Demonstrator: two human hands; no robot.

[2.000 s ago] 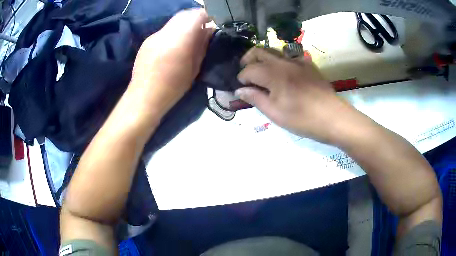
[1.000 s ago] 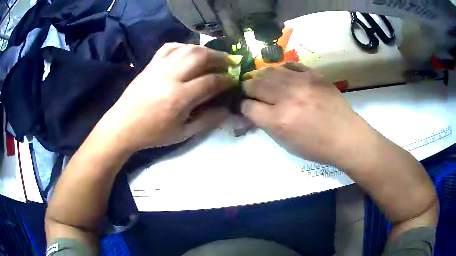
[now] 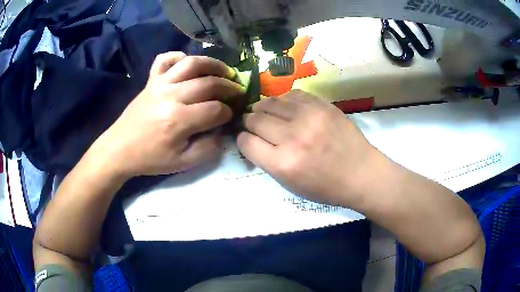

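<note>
A dark navy garment lies bunched on the table to the left, with pale grey-blue parts at its left side. My left hand grips a small dark end of the cloth just in front of the needle area, fingers bent over it. My right hand pinches the same cloth from the right, close to my left hand. The needle and presser foot are right behind the fingers in yellow-green light. The fingers hide most of the held cloth.
The white-grey machine arm crosses the top. A ridged knob hangs above orange tape. Black-handled scissors lie on the cream bed behind. Printed markings run along the white table. A blue mesh basket is below the right edge.
The view has shifted, so the machine head shows further left. My left hand has come beside my right at the needle area. The knob and orange tape are now more exposed.
</note>
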